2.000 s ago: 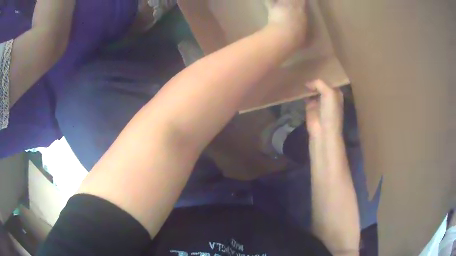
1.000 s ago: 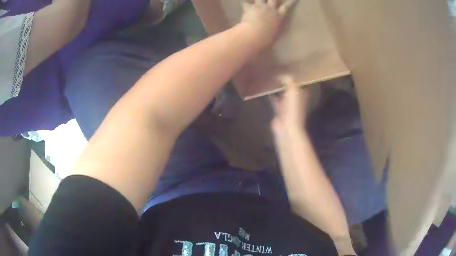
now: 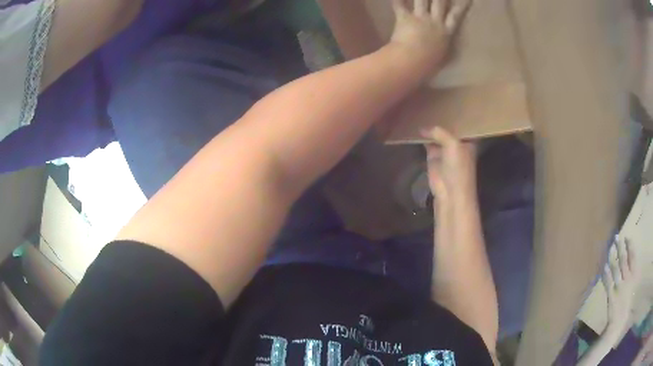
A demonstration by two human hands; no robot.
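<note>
A brown cardboard box is at the upper right, with a near wall raised and its top part cut off by the frame. Its long lid flap hangs down the right side, blurred. My left hand lies on the box's inner panel with fingers spread, fingertips near the top edge. My right hand is at the lower edge of the near wall, fingertips on the rim; the fingers behind the wall are hidden.
A person in purple and blue clothing sits close at the left. Cartons stand at the lower left. Another person's hand is at the right edge. A blurred pale object is below the box.
Both my hands and the box shifted left, then back right. My left hand now rests with fingers spread on the panel. Another person's hand has come into view at the right.
</note>
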